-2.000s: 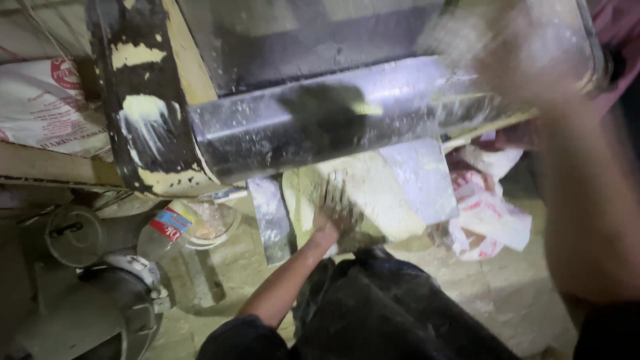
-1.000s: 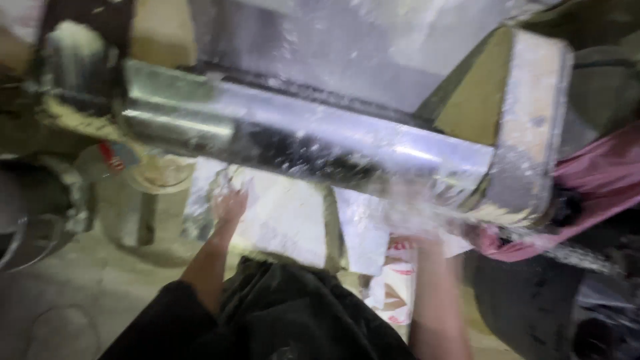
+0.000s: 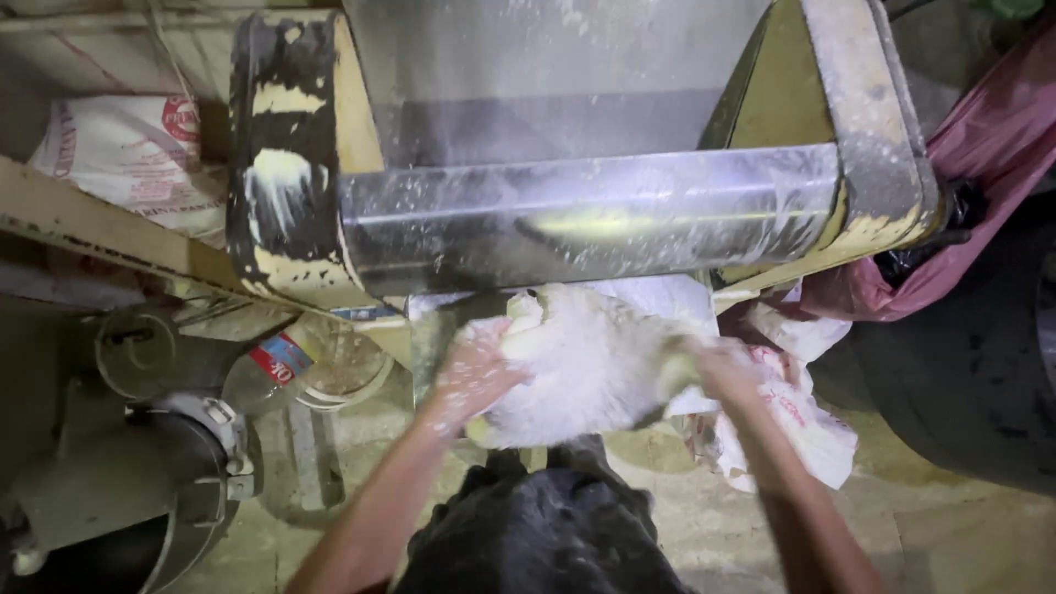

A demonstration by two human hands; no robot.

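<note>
A floured sheet of dough (image 3: 577,375) lies on a metal tray (image 3: 681,299) below the steel roller (image 3: 594,210) of a dough sheeter. My left hand (image 3: 483,367) is closed on the dough's left edge, its fingers dusted with flour. On the right edge, my right hand (image 3: 709,363) is blurred by motion and grips the dough there. Part of the tray is hidden under the dough. The machine's side housings, with worn paint, stand at both ends of the roller.
Printed flour sacks (image 3: 124,157) lie at the upper left. Below them are a plastic bottle (image 3: 264,371), a round tub (image 3: 346,363) and a metal drum (image 3: 198,470). Crumpled white bags (image 3: 792,421), a pink plastic bag (image 3: 949,223) and a dark bin (image 3: 957,388) stand right.
My right hand has come down from near the roller to the dough's right edge. Both hands now grip the dough, which is bunched at its left edge. The view has shifted.
</note>
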